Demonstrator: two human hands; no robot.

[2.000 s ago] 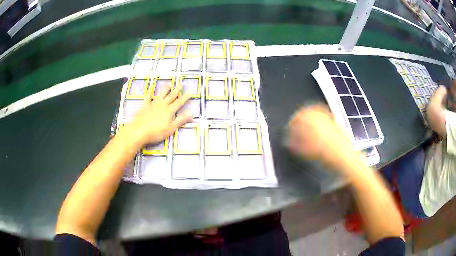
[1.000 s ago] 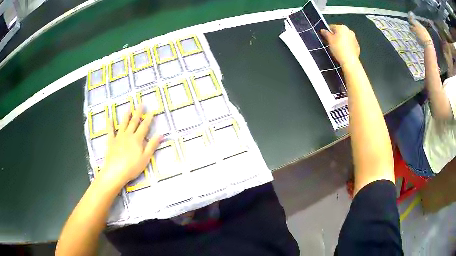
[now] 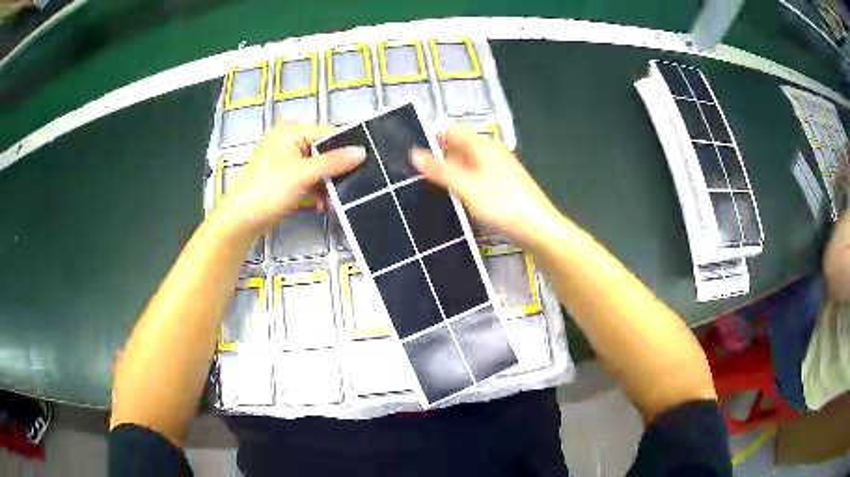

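Note:
A white sticker sheet point(image 3: 419, 252) with black rectangles in two columns is held tilted over the tray, its lower end towards me. My left hand point(image 3: 289, 172) grips its upper left corner, thumb on a black rectangle. My right hand point(image 3: 475, 182) grips its upper right edge, thumb on top. The translucent blister tray point(image 3: 312, 377) lies on the dark bench, with yellow-edged frames point(image 3: 304, 307) in its pockets. The sheet and my hands hide part of the tray's middle.
A stack of spare sticker sheets point(image 3: 713, 154) lies on the bench to the right. Beyond it are another tray point(image 3: 820, 126) and part of a person at the right edge. A red stool point(image 3: 746, 382) stands below. The green conveyor point(image 3: 373, 14) runs behind a white rail.
My right hand has come back from the stack with a sticker sheet, now over the tray. My left hand has moved off the tray onto the sheet. The view has shifted.

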